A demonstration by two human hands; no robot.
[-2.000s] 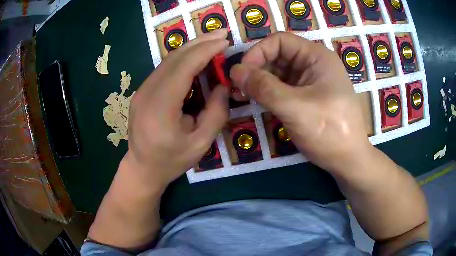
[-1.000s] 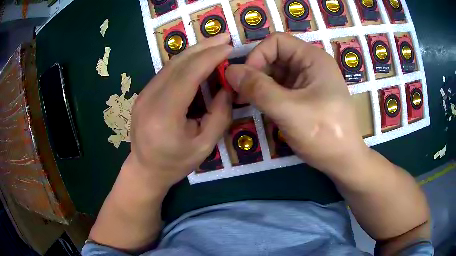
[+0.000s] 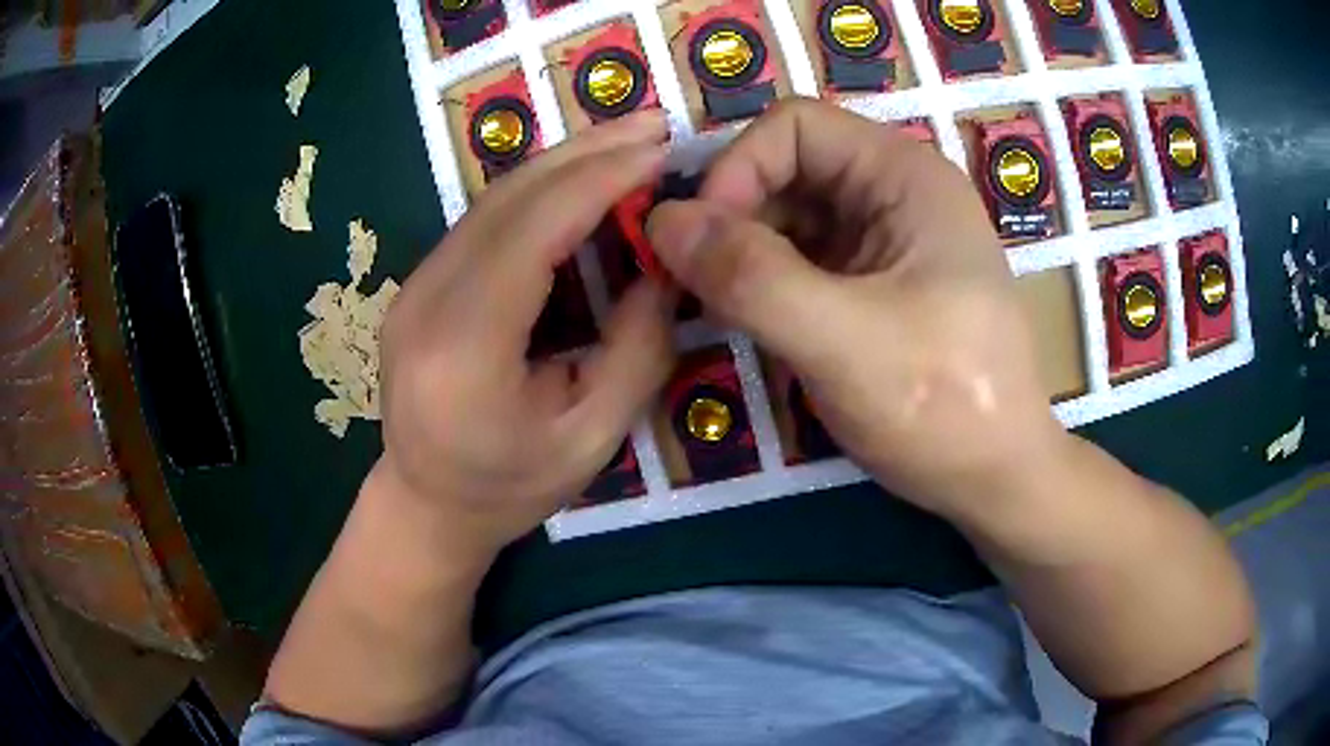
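Note:
My left hand (image 3: 511, 313) is shut on a small red-and-black unit (image 3: 638, 230), held between thumb and fingers above the foam tray. The unit's red edge shows; most of it is hidden by my fingers. My right hand (image 3: 875, 277) meets it from the right, its thumb and index fingertip closed against the unit's black side. Whether a small piece is pinched there cannot be told. The white foam tray (image 3: 817, 475) lies below, with similar units with gold centres, such as one unit (image 3: 710, 418), in its pockets.
One brown tray pocket (image 3: 1050, 332) holds no unit. Cream scraps (image 3: 344, 347) lie left of the tray. A black slab like a phone (image 3: 175, 332) lies farther left, beside a taped carton (image 3: 88, 394). Small scraps (image 3: 1305, 277) and a cream piece (image 3: 1285, 439) lie at the right.
Both hands stay together over the tray. The right thumb and fingertips have shifted slightly left and down along the unit, and its red part is tilted a little differently.

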